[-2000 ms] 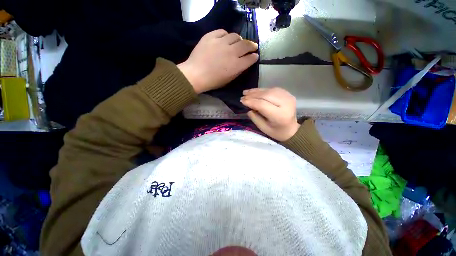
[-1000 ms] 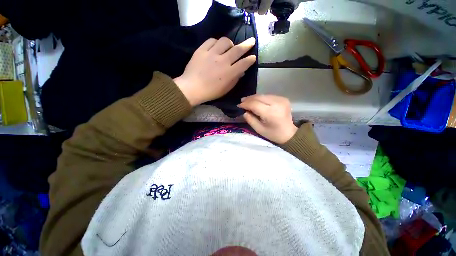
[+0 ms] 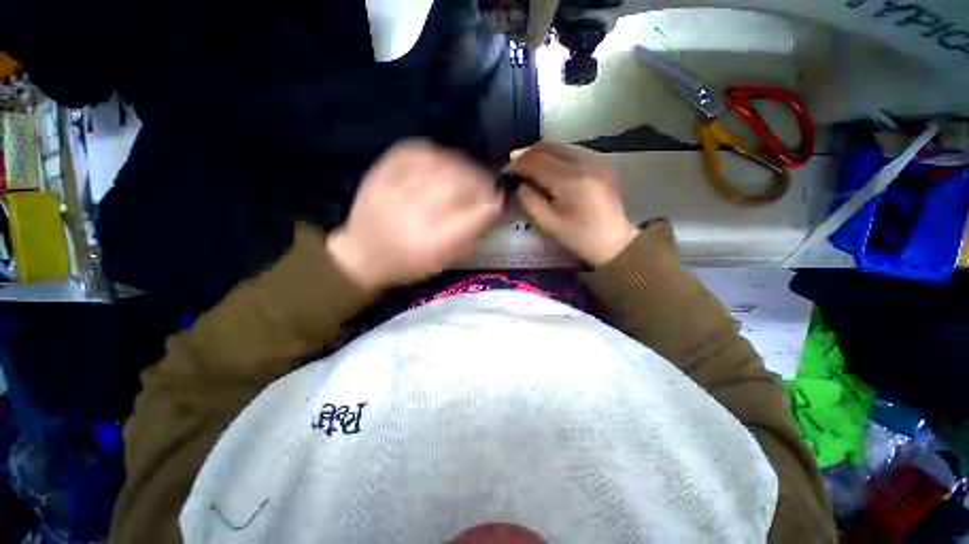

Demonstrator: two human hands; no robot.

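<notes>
The black garment (image 3: 287,117) lies heaped on the machine bed left of the needle, its narrow edge running up under the presser foot (image 3: 517,51). My left hand (image 3: 417,213) is blurred, at the near end of the cloth; its fingertips meet the dark edge, but its grip is unclear. My right hand (image 3: 574,200) pinches the near end of the black edge between thumb and fingers, close beside my left fingertips. The white machine head (image 3: 850,32) is at the upper right.
Scissors (image 3: 733,138) with red and orange-yellow handles lie right of the needle, beside a dark scrap (image 3: 641,138). A blue bin (image 3: 903,223) stands at the right, with a white strip (image 3: 866,197) slanting beside it. A yellow container (image 3: 35,236) is at far left. Bright green cloth (image 3: 829,398) lies below the table.
My left hand has moved off the flat cloth, back towards me and slightly left. My right hand has moved up a little with the edge. The near end of the cloth has moved up towards the needle.
</notes>
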